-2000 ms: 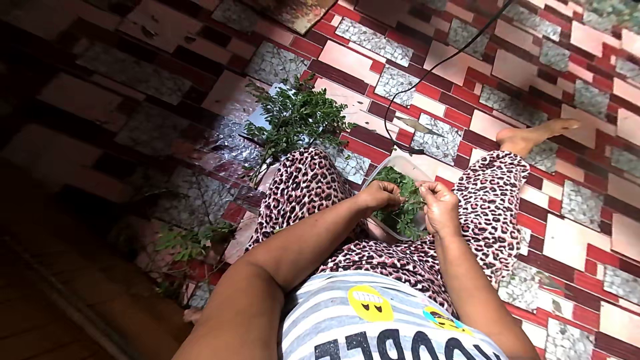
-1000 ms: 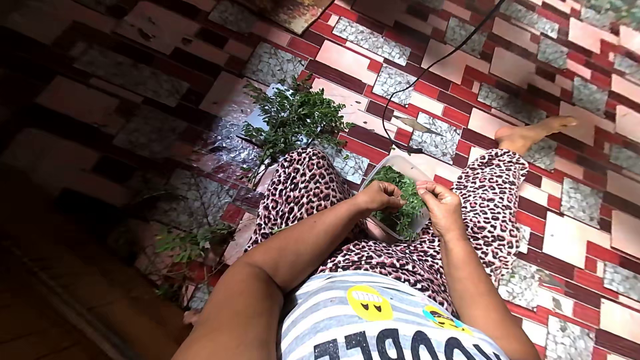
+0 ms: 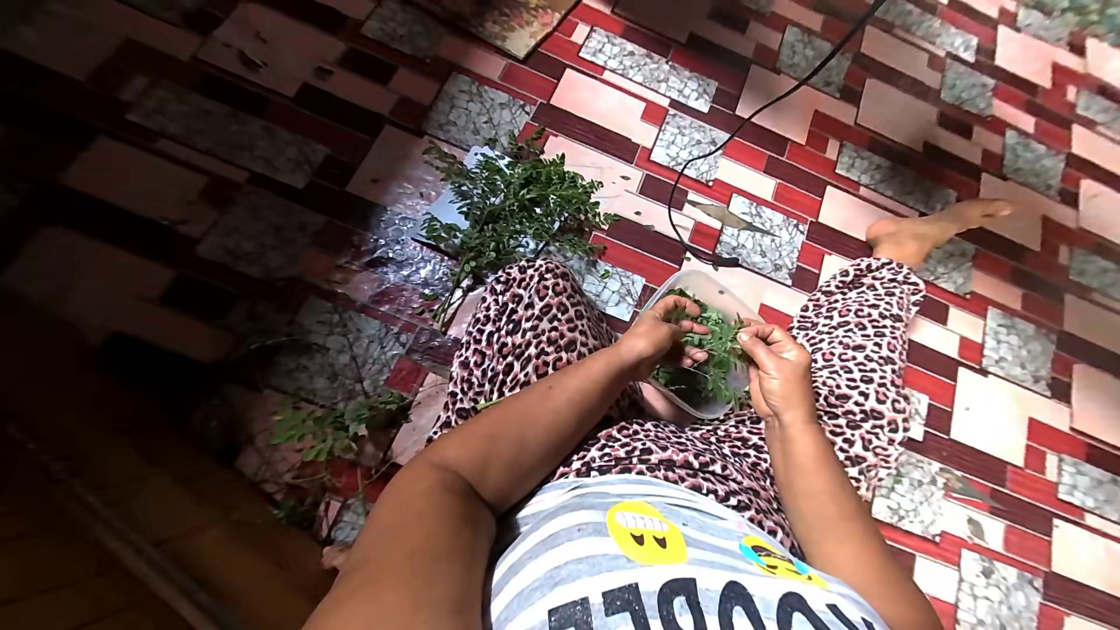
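A clear plastic container (image 3: 691, 282) of green leaves (image 3: 713, 350) sits between my legs. Over its left side is my left hand (image 3: 669, 337), its fingers apart and nothing plainly held. My right hand (image 3: 777, 367) is at the container's right side, thumb and forefinger pinched on a small leafy sprig (image 3: 733, 339) above the leaves. Beyond my left knee lies a bunch of leafy stems (image 3: 521, 206), partly over a pale flat item (image 3: 455, 206) on the floor. My hands partly hide the container and its contents.
Loose green stems (image 3: 337, 429) lie on the tiled floor (image 3: 604, 105) left of my left leg. A black cable (image 3: 752, 118) curves to the floor just beyond the container. My bare foot (image 3: 936, 229) rests at the right. A patterned mat (image 3: 516, 22) is at the top.
My left fingers, bunched close to the leaves before, are now spread apart. My right hand stays near the container's right side.
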